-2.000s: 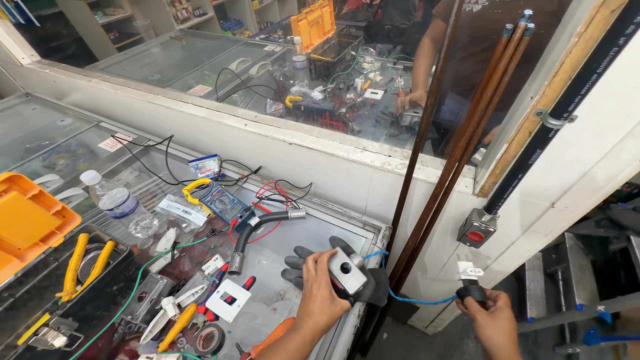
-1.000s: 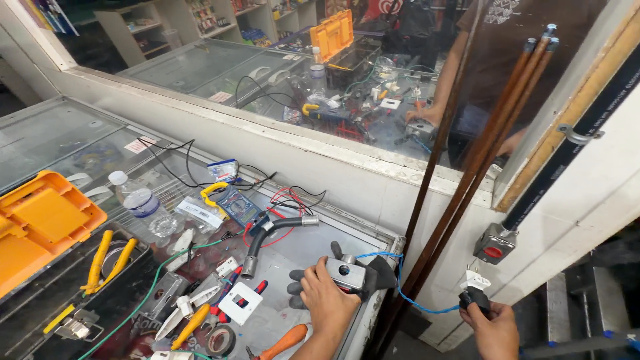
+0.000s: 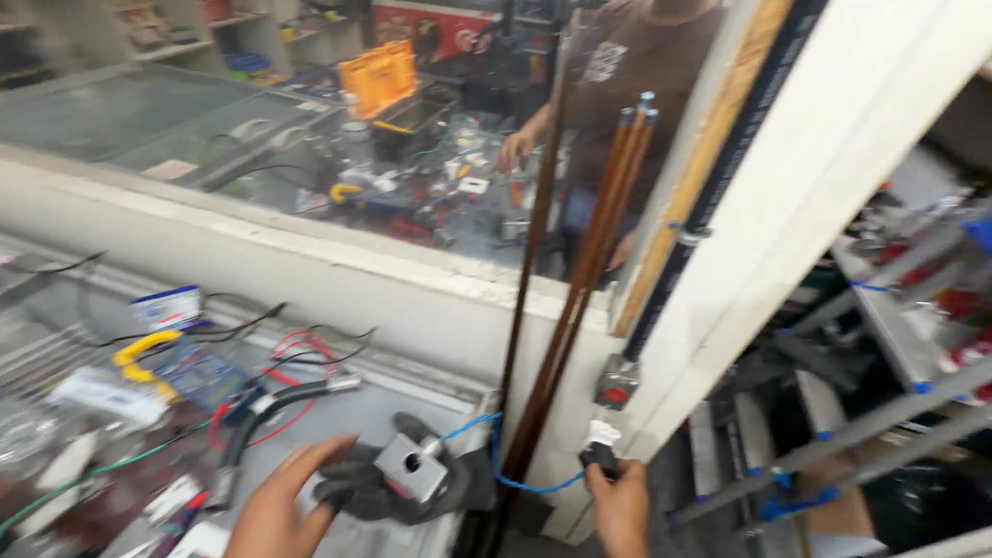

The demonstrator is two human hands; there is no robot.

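My left hand [image 3: 287, 496] is raised at the lower middle with thumb and fingers apart, just left of a metal junction box [image 3: 412, 466]. That box, with a round hole in its face, rests on a dark work glove [image 3: 360, 492]. A twisted blue wire [image 3: 535, 488] runs from the box's fitting toward my right hand [image 3: 624, 504]. Between my right thumb and fingers is a small black object [image 3: 601, 459] with a white tag or part above it. Just over it, a metal box with a red centre [image 3: 618, 381] sits at the end of a black conduit [image 3: 717, 174].
Brown rods [image 3: 593, 271] lean against the glass partition. A bent black conduit with metal ends [image 3: 271, 407], red and black leads and a yellow-handled tool [image 3: 139, 356] lie on the glass counter. A ladder [image 3: 837, 442] stands at right. A person shows in the glass.
My left hand has let go of the metal junction box and moved left of it. My right hand still holds the black object. The view has shifted noticeably.
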